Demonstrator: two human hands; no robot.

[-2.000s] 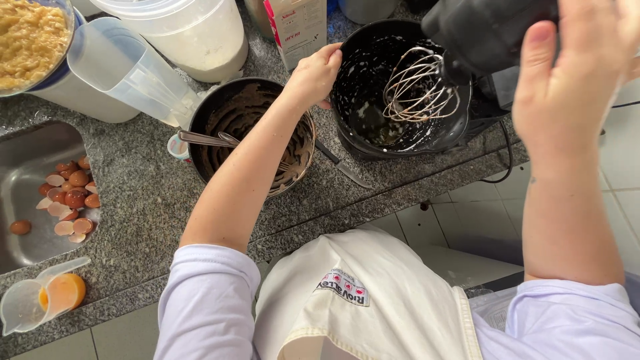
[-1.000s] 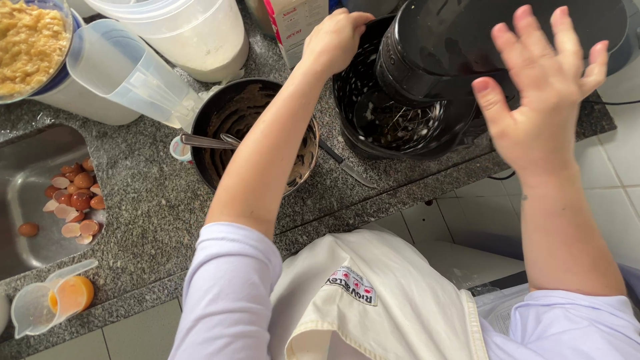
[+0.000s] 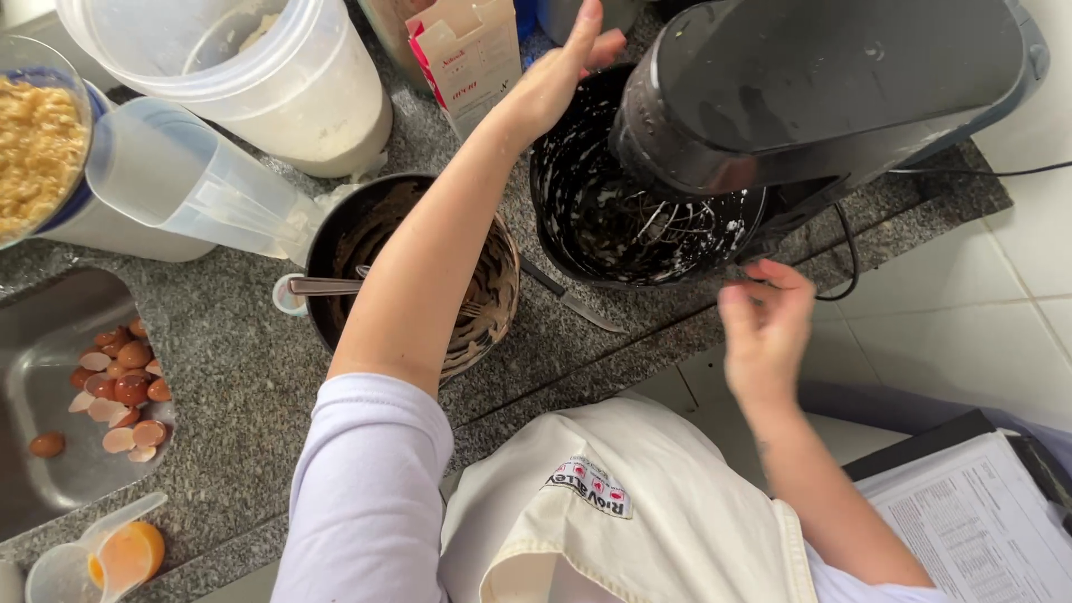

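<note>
A black stand mixer (image 3: 821,75) has its head lowered over a black mixing bowl (image 3: 578,193), whose inner wall is smeared with white. Part of a wire whisk (image 3: 670,219) shows inside. My left hand (image 3: 557,79) is at the bowl's far left rim, fingers apart, holding nothing. Beside the bowl's near right edge is my right hand (image 3: 766,322), fingers curled and slightly blurred, with nothing visible in it. Under my left forearm stands a dark pan (image 3: 494,310) of brown batter with a fork and another metal-handled utensil (image 3: 322,286) in it.
A knife (image 3: 586,311) lies between pan and bowl. Leftward are a plastic jug (image 3: 167,167), a tub of white powder (image 3: 335,109), a carton (image 3: 477,67) and a bowl of yellow mash (image 3: 38,159). The sink (image 3: 50,335) holds eggshells (image 3: 130,387). A measuring cup (image 3: 67,574) sits near the front edge.
The mixer head, tilted up with its whisk exposed, has come down over the bowl. My right hand has moved from the head down to the bowl's near side. My left hand has come off the rim.
</note>
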